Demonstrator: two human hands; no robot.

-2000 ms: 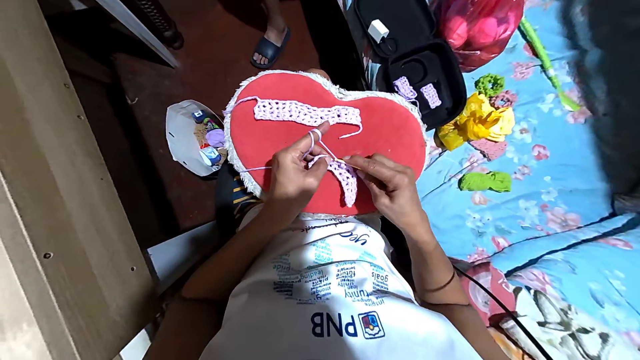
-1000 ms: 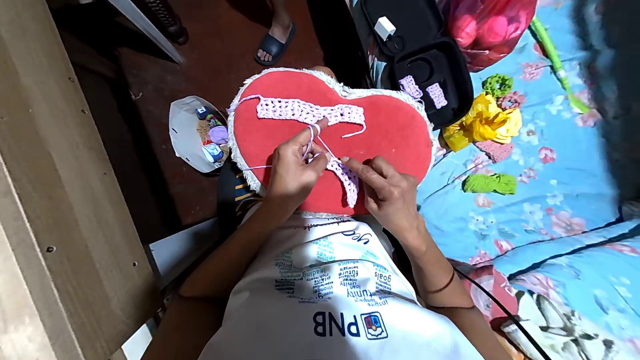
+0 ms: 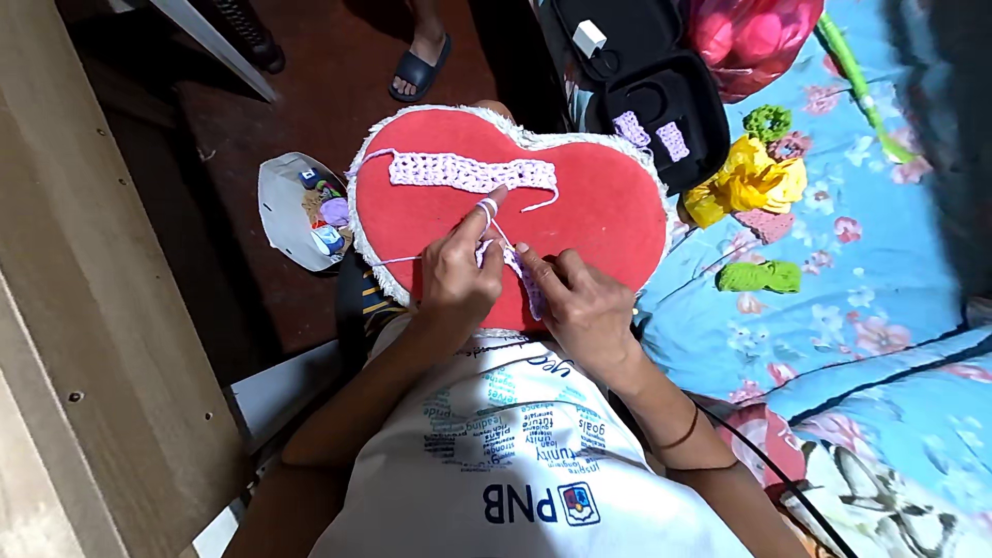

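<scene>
A red heart-shaped cushion with a fluffy white edge lies across my lap. My left hand pinches the top of a small lilac crocheted piece, with lilac yarn looped around its raised index finger. At the other side of that piece is my right hand, its index finger and thumb close to the stitches; a crochet hook in it cannot be made out. Above both hands, a longer lilac crocheted strip lies flat on the cushion, a yarn tail at each end.
A white container with yarn stands at the left. On the floral bedding at right are an open black case with small crocheted pieces, a pink bag, yellow plastic and a green bundle. Another person's sandalled foot is beyond.
My right hand has shifted slightly over the small crocheted piece and now covers more of its lower end. My left hand keeps its hold, and the longer strip lies as before.
</scene>
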